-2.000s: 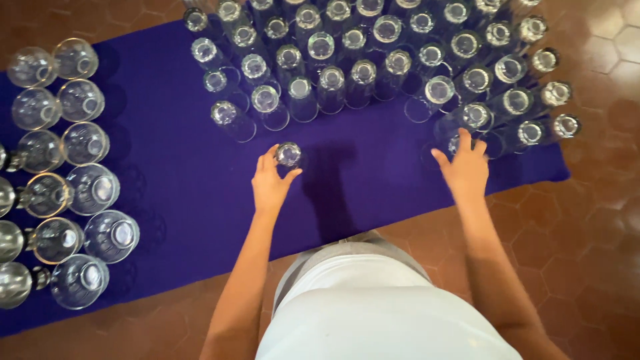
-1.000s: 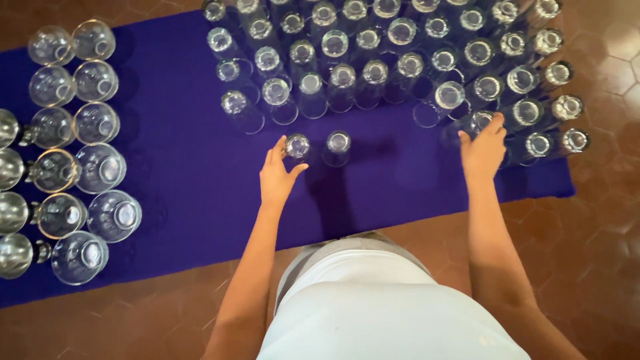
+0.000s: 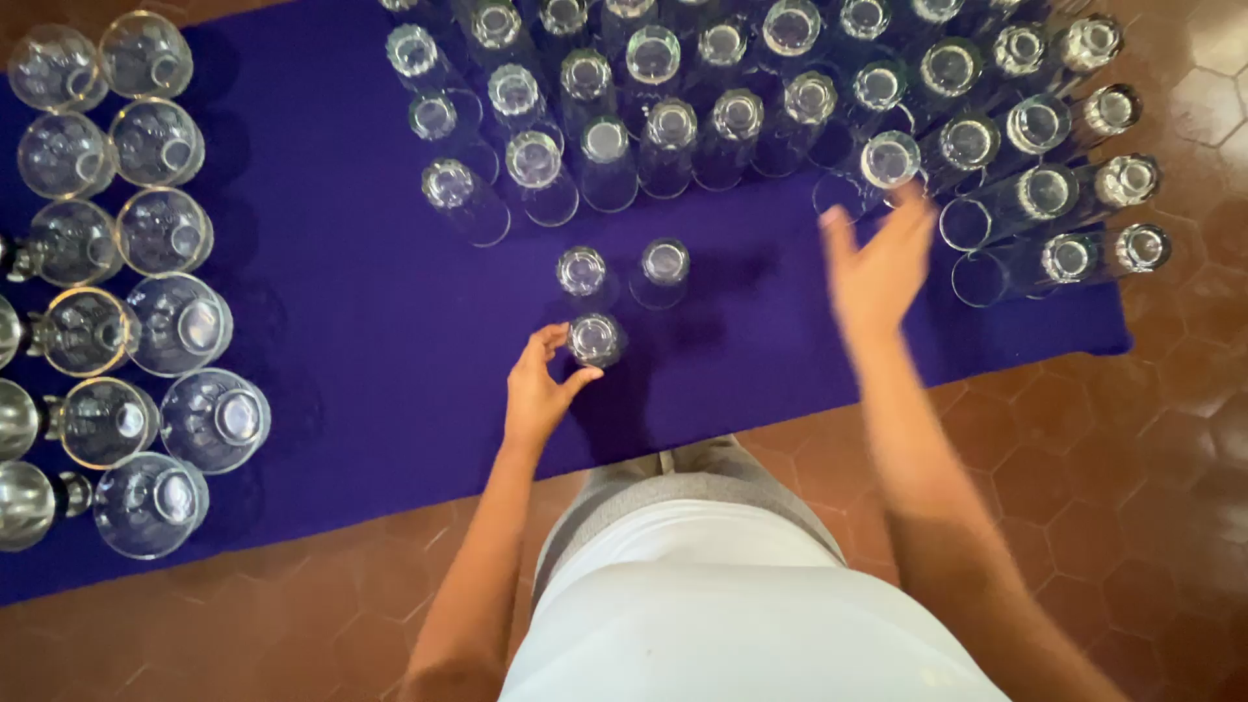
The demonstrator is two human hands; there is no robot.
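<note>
My left hand [image 3: 546,375] has its thumb and fingers around a clear drinking glass [image 3: 595,339] on the purple cloth. Just beyond it stand two more glasses, one [image 3: 582,272] straight behind and another [image 3: 666,262] to the right. My right hand [image 3: 882,268], blurred, is at the near edge of the large group of glasses, its fingertips by a tall glass [image 3: 890,159]. Whether those fingers touch that glass, I cannot tell. The glasses in the group seem to stand upside down, bases up.
Rows of clear stemmed or bowl-shaped glasses [image 3: 164,232] stand on the left, with metal goblets [image 3: 21,504] at the far left edge. The purple cloth [image 3: 341,292] ends close to my body, above a hexagonal tile floor [image 3: 1063,468].
Two seconds ago one glass stood at my left hand; a second appeared beside it, and now there are three. My left hand has moved nearer my body. My right hand has shifted left since one second ago.
</note>
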